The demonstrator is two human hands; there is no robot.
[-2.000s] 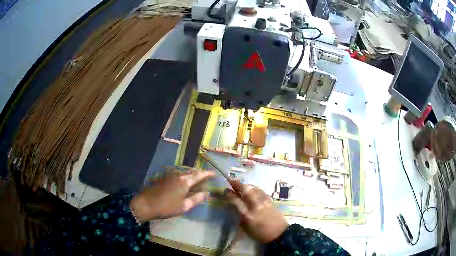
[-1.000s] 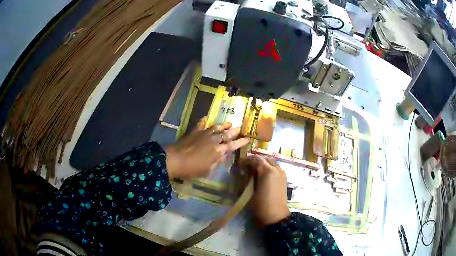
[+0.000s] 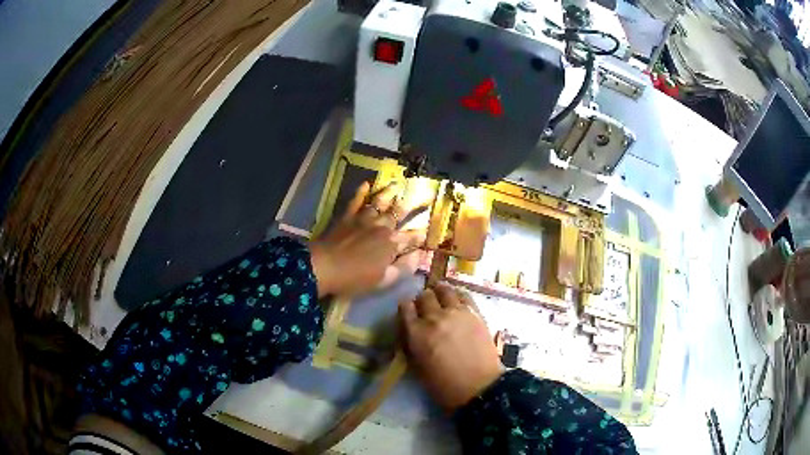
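A brown handle strap runs from the table's front edge up under my right hand towards the left slot of the brass clamp. My right hand lies on the strap with its fingertips just below the clamp. My left hand lies spread, palm down, on the left part of the clamp and template, beside the slot. No held thing shows under it. The pattern sewer's dark head is above the clamp. The strap's upper end is hidden in the clamp.
The yellow-taped template lies on the bed. A dark mat and strap pile are on the left. A control screen, thread cones and a cable are on the right, with thread snips at the lower right.
My left hand has moved up onto the clamp's left part. The strap, earlier held above the template, now reaches the clamp. My right hand has lowered onto it. The camera view has shifted.
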